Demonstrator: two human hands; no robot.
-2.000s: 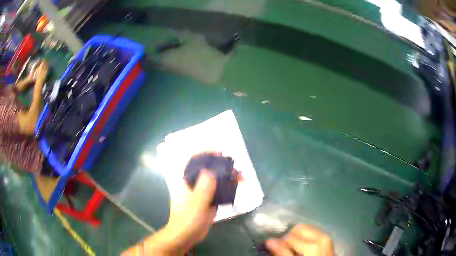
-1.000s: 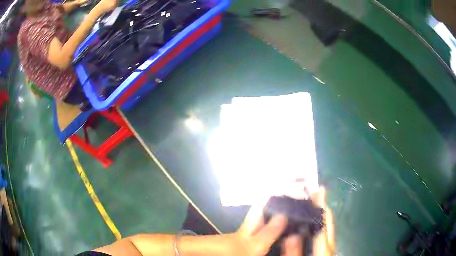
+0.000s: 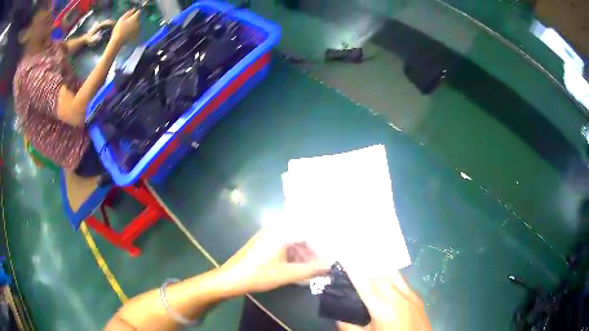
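A black power adapter [image 3: 342,298] with a small whitish label patch is at the lower middle, just below the white sheets [image 3: 342,200]. My right hand [image 3: 394,302] is closed around the adapter's right side, partly over the sheets' lower edge. My left hand [image 3: 290,260] reaches in from the left, its fingertips close together at the adapter's upper left. Glare hides whether they pinch anything. The white sheets lie flat on the green tabletop and are overexposed.
A blue basket [image 3: 187,123] full of black adapters stands on a red stool [image 3: 135,223] at left, a person [image 3: 48,97] beside it. A loose adapter pile [image 3: 555,304] is at lower right. A black adapter [image 3: 345,55] and a dark band lie on the green line beyond.
The view has shifted slightly. My hands were together around the adapter; now my left hand's fingers are at its left side and my right hand holds it lower, with its flat face showing.
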